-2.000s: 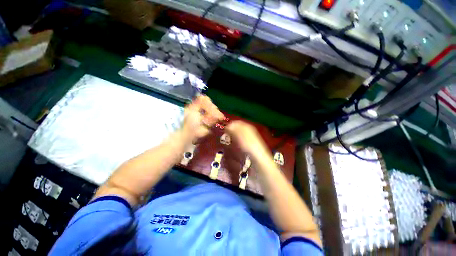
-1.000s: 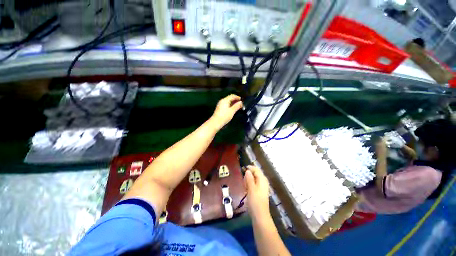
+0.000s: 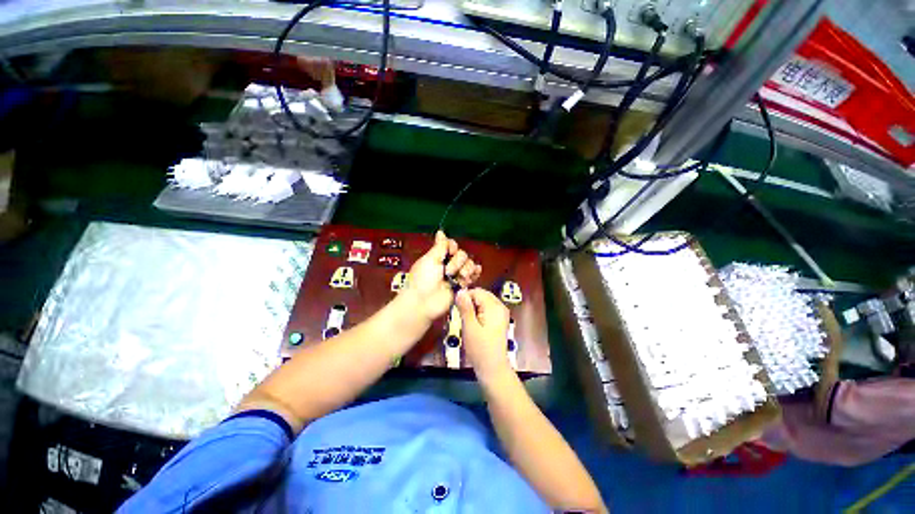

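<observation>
The dark red-brown test fixture (image 3: 373,318) lies in front of me, with cream sockets (image 3: 342,277) and pale upright clamps (image 3: 453,339) below them. My left hand (image 3: 438,277) is over the middle of the fixture, fingers curled round a thin black test lead (image 3: 458,204) that rises from it toward the cables. My right hand (image 3: 486,319) touches it from the right, fingertips pinched at a small dark piece between the hands. That piece is mostly hidden. Small red digits show at the top of the fixture.
A white sheet (image 3: 161,321) covers the left. White adapters (image 3: 239,181) sit on a grey plate (image 3: 251,207) behind. A carton (image 3: 652,376) with white rows stands right, near a metal post (image 3: 742,100) and hanging black cables (image 3: 622,151). A person's pink sleeve (image 3: 853,417) is at far right.
My left hand has come back from the cables by the post to above the fixture. My right hand has moved from the fixture's right edge to meet it. The view has shifted.
</observation>
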